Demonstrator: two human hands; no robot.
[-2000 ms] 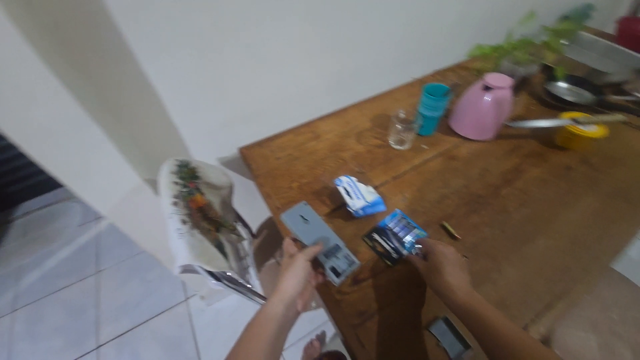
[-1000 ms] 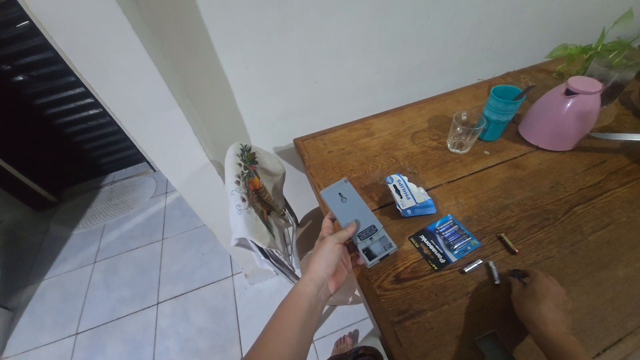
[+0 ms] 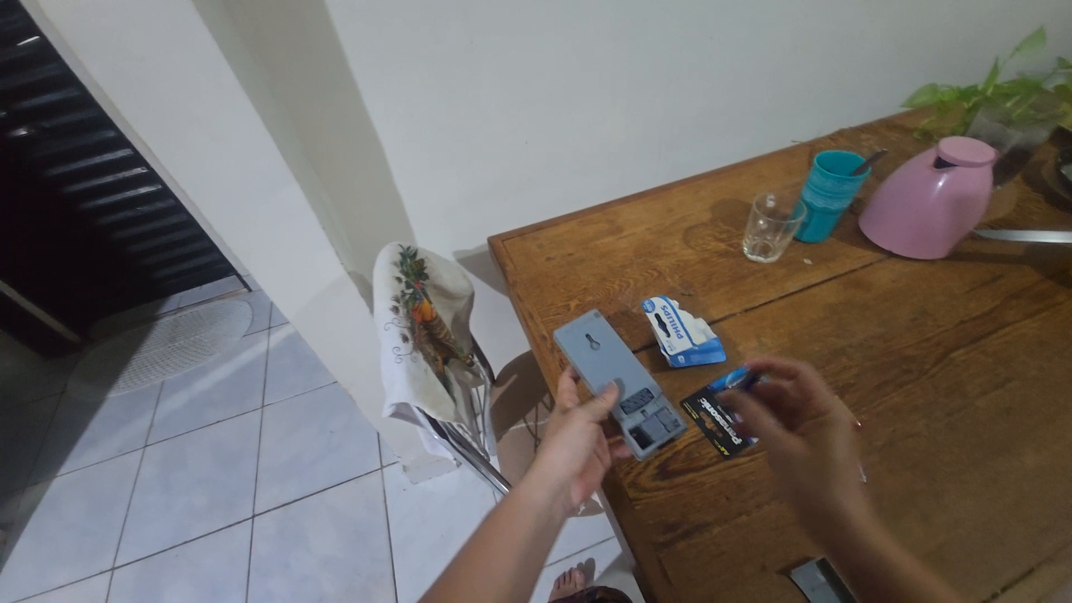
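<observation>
My left hand [image 3: 582, 435] holds a grey plastic device [image 3: 615, 377] by its lower half, back side up, with a keyhole slot and an uncovered battery compartment. My right hand [image 3: 800, 427] is blurred over the table, its fingertips bent together around something small and dark that I cannot make out. Beneath those fingers lies a Panasonic battery pack [image 3: 712, 421], partly covered. A torn Philips blister card [image 3: 682, 331] rests behind it. Near the front edge lies a small grey plastic piece [image 3: 821, 579]. Loose batteries are mostly hidden behind my right hand.
On the wooden table [image 3: 938, 352] stand a clear glass [image 3: 770, 228], a teal cup [image 3: 829, 197] with a utensil and a pink jug [image 3: 931, 201]. A knife blade [image 3: 1026, 236] and a plant [image 3: 988, 96] are at the right. A cloth-draped metal chair [image 3: 431, 335] stands left of the table.
My right hand has moved left from the loose batteries to above the Panasonic pack, nearer the device. My left hand still holds the device.
</observation>
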